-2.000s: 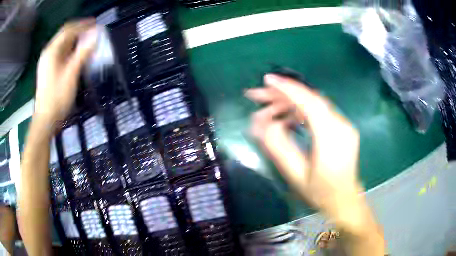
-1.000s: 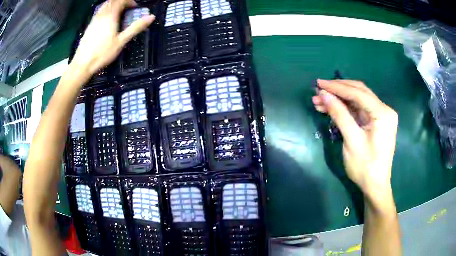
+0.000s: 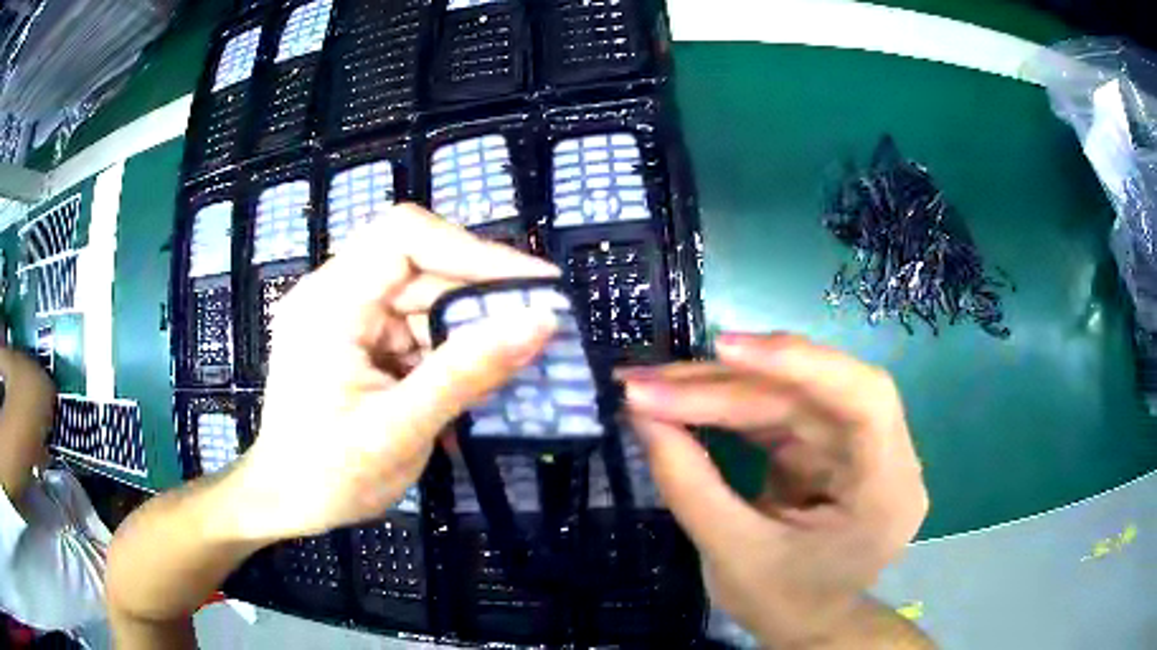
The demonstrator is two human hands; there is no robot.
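Note:
My left hand (image 3: 368,368) grips a black keypad housing (image 3: 539,381) with pale keys, held up over the blister tray, its thumb lying on the keys. My right hand (image 3: 787,457) is at the housing's right edge, thumb and fingertips close together there. Whether a small part is pinched between them cannot be told. The black blister tray (image 3: 692,305) lies beneath, with rows of keypad housings in its pockets. A tangled pile of loose black plugs (image 3: 907,241) lies on the green surface right of the tray.
A crumpled clear bag (image 3: 1117,152) lies at the right edge. Greyish plastic bundles (image 3: 76,64) are at the far left. Striped pieces (image 3: 95,432) lie left of the tray. Another person's arm (image 3: 23,419) and light sleeve show at the left edge.
My left hand has taken a housing from the tray's far part and brought it nearer. My right hand has moved left from the plug pile to the housing. The view has shifted.

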